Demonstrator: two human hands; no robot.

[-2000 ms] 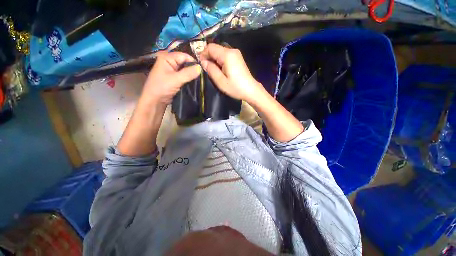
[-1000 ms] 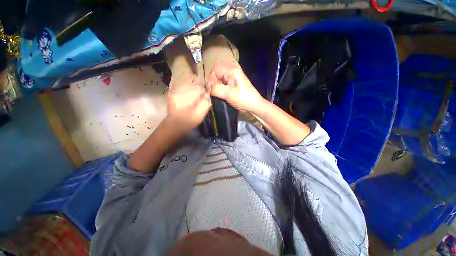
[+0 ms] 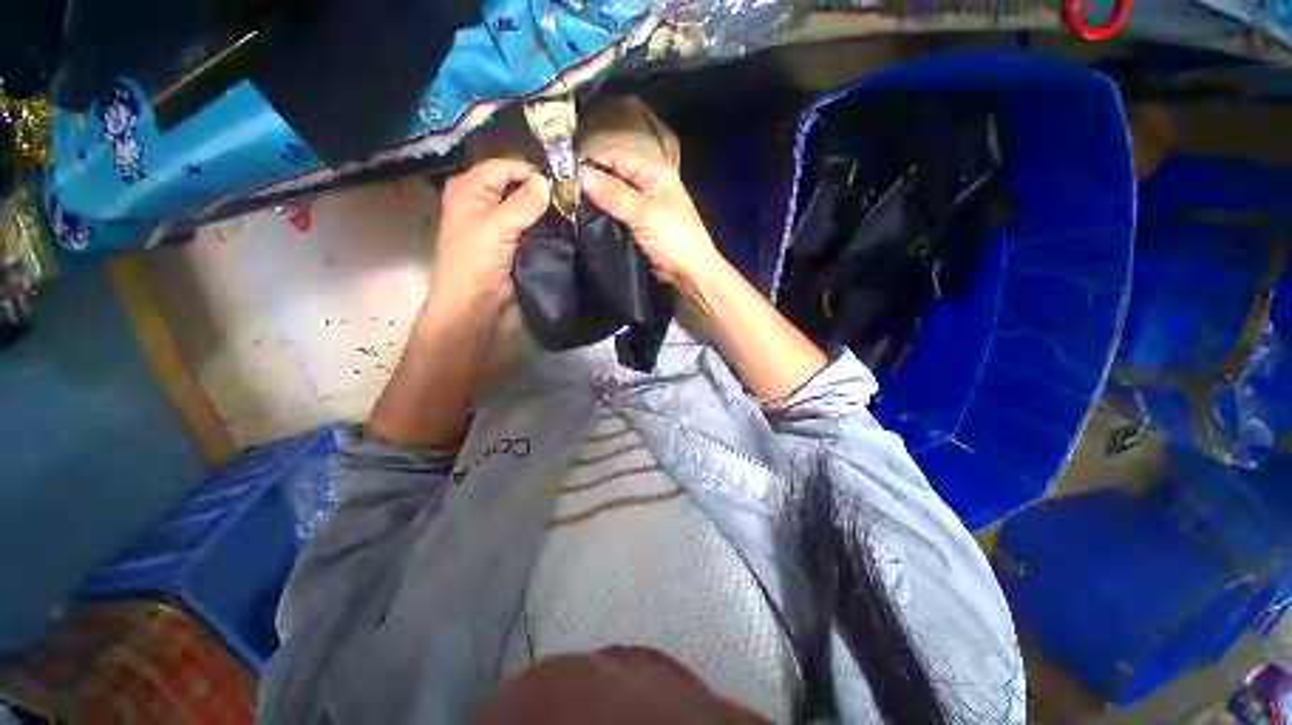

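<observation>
A floppy black panel hangs over my lap below the table edge. My left hand pinches its upper left side and my right hand pinches its upper right side. The panel's top parts into a V between my fingertips, with a thin gold line of zipper there. A small pale upright jig at the table edge stands just above the fingertips, at the top of the V. Whether a slider sits there is too small to tell.
The table cover is blue cartoon plastic with black panels on it. Crinkled clear plastic lies at the edge. Red scissor handles show at top right. A deep blue bin at right holds black panels. A speckled board is below left.
The hands went down towards the lap with the panel, then back up to the jig. The panel now hangs bunched and split at the top instead of flat with a straight gold line.
</observation>
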